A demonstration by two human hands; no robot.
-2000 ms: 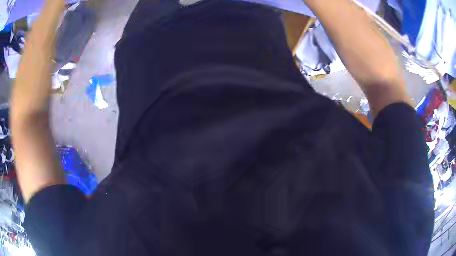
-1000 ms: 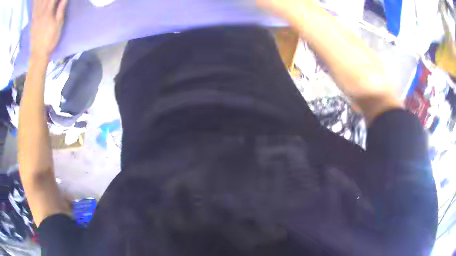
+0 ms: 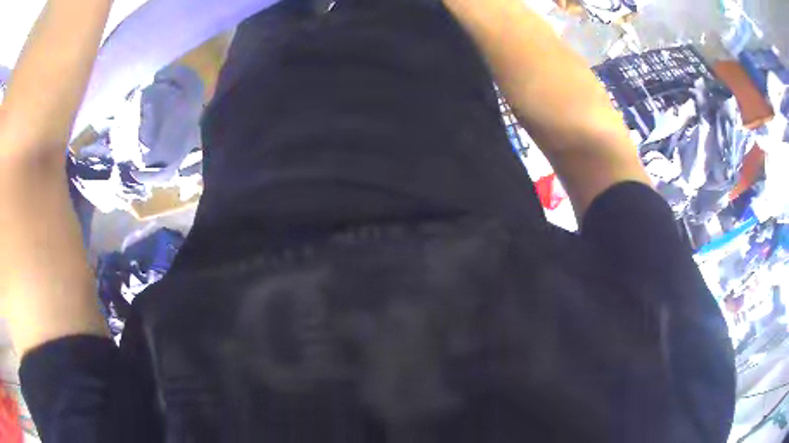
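Note:
The lavender table cover (image 3: 164, 35) shows only as a curved strip at the top left, its front edge close to my black clothes. A bit of white material lies at the very top left corner, cut off by the edge; I cannot tell what it is. Both my forearms reach up past the top edge of the picture, one at the left and one right of the middle. My left hand and my right hand are both out of the picture, so what they hold or touch is hidden.
Below the table at left lie grey and white cloth (image 3: 169, 121), a cardboard piece (image 3: 164, 202) and a dark blue bundle (image 3: 143, 260). At right stand a black plastic crate (image 3: 657, 69), white and grey scraps (image 3: 683, 138) and a brown box (image 3: 742, 91) on the floor.
The view has turned, so less of the table shows and the black crate has come into view at right. My left hand, seen on the cover a second ago, has left the picture.

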